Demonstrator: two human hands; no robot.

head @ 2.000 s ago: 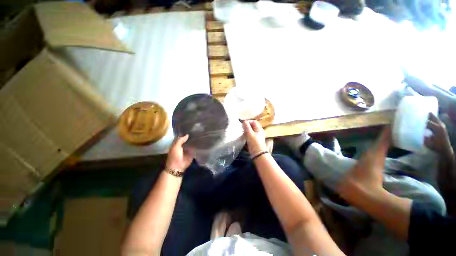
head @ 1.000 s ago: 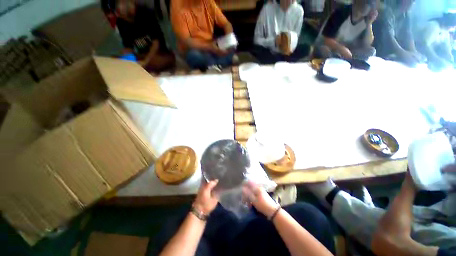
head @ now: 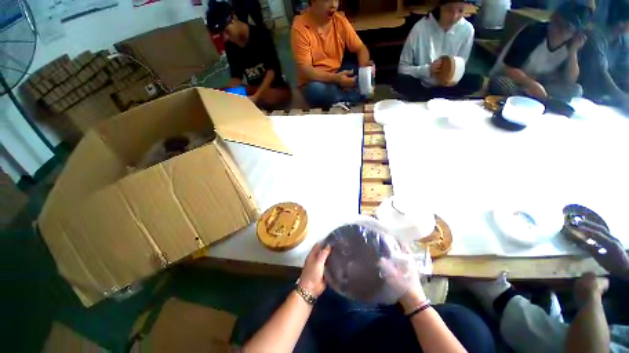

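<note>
A dark brown base in a shiny clear plastic bag is held above my lap, at the table's front edge. My left hand grips its left rim. My right hand is at its right side, partly seen through the plastic, with the bag over or around the fingers. A wood-grain base lies on the white sheet to the left. Another wood-grain base lies to the right, partly covered by a white translucent part.
An open carton stands at the left with dark parts inside. Pallet slats show between the white sheets. At the right, a neighbour's hand touches a dark base beside a white round part. Several people sit across the table.
The view has tilted up and turned left. The bagged base has come closer, and my right hand has moved onto its right side. The neighbour's hand is now on a dark base.
</note>
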